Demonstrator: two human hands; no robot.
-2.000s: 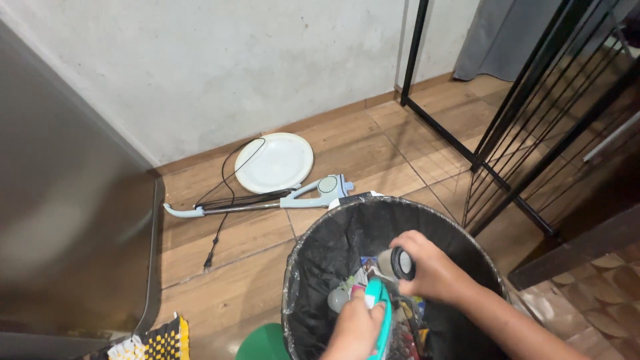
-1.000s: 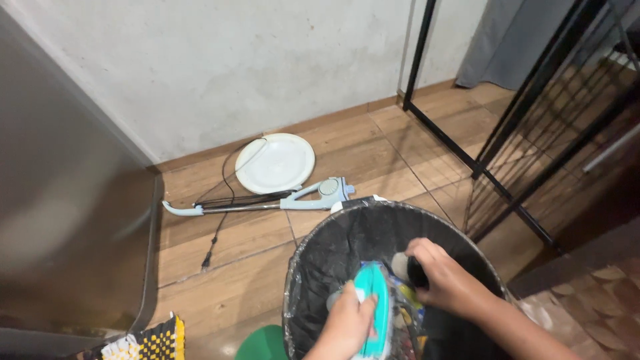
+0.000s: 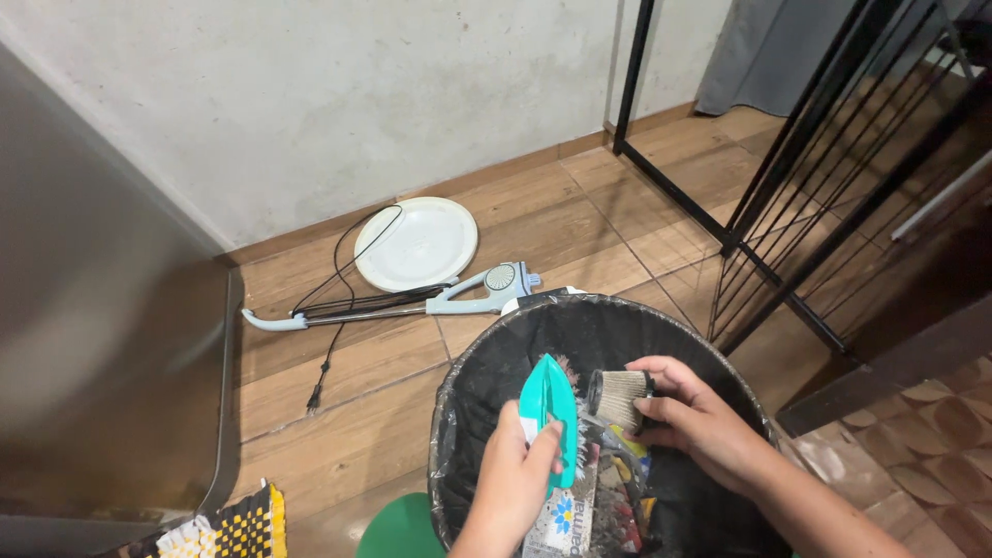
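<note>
My left hand is closed around a turquoise plastic scrubbing brush, whose bristles face right. In my right hand is a pleated cylindrical filter with dark end rims, held by the fingertips with its side in view. Brush and filter are a small gap apart, both over a round bin lined with a black bag. Below them in the bin lie a printed carton, dusty grey debris and several wrappers.
Behind the bin, a light blue vacuum cleaner handle with a metal tube and black cord lies near a round white lid. A black metal rack stands right, a grey appliance left. A green object and woven mat lie in front.
The filter has been turned so that its pleated side shows rather than its dark end. The brush in my left hand now stands more upright, with its bristles facing the filter.
</note>
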